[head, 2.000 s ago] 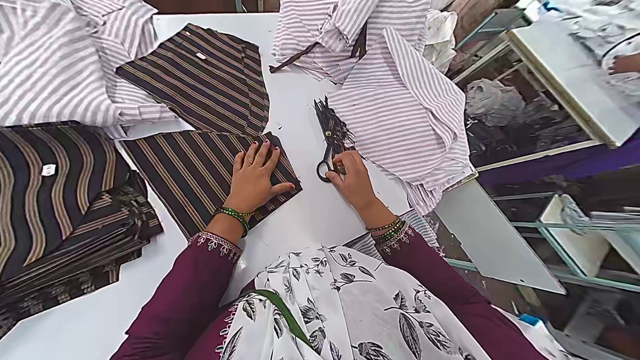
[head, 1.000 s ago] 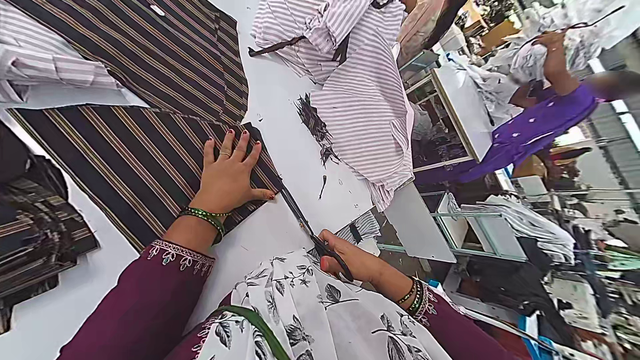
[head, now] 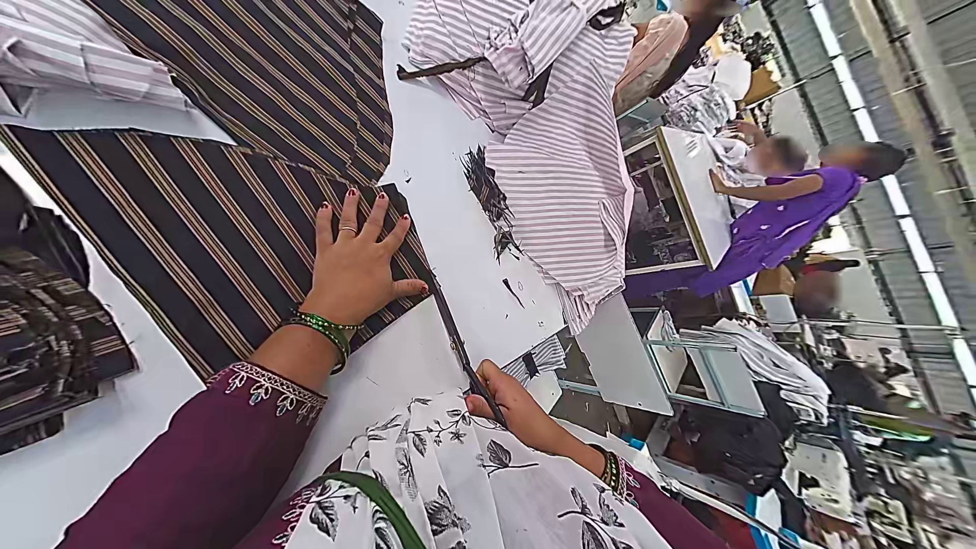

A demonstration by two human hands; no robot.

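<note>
My left hand (head: 354, 267) lies flat with its fingers spread on a dark striped fabric piece (head: 191, 221), close to its right edge. My right hand (head: 515, 404) grips the handles of black scissors (head: 459, 347) near my lap. Their long blades run up along the fabric's right edge, beside my left thumb; whether they are parted I cannot tell. Another dark striped piece (head: 282, 76) lies above and touches the first. Dark fabric scraps (head: 488, 191) are heaped on the white table (head: 435, 152) to the right of the blades.
Striped light garments (head: 564, 191) lie along the table's right side, and another light striped cloth (head: 84, 69) is at the upper left. A stack of dark striped pieces (head: 61, 328) sits at the left. A person in purple (head: 793, 213) stands at another table (head: 698, 191).
My right hand first lay at the scissors' handles on the table beside the scraps; now it holds them nearer my lap, blades along the fabric edge. The view has swung towards the right.
</note>
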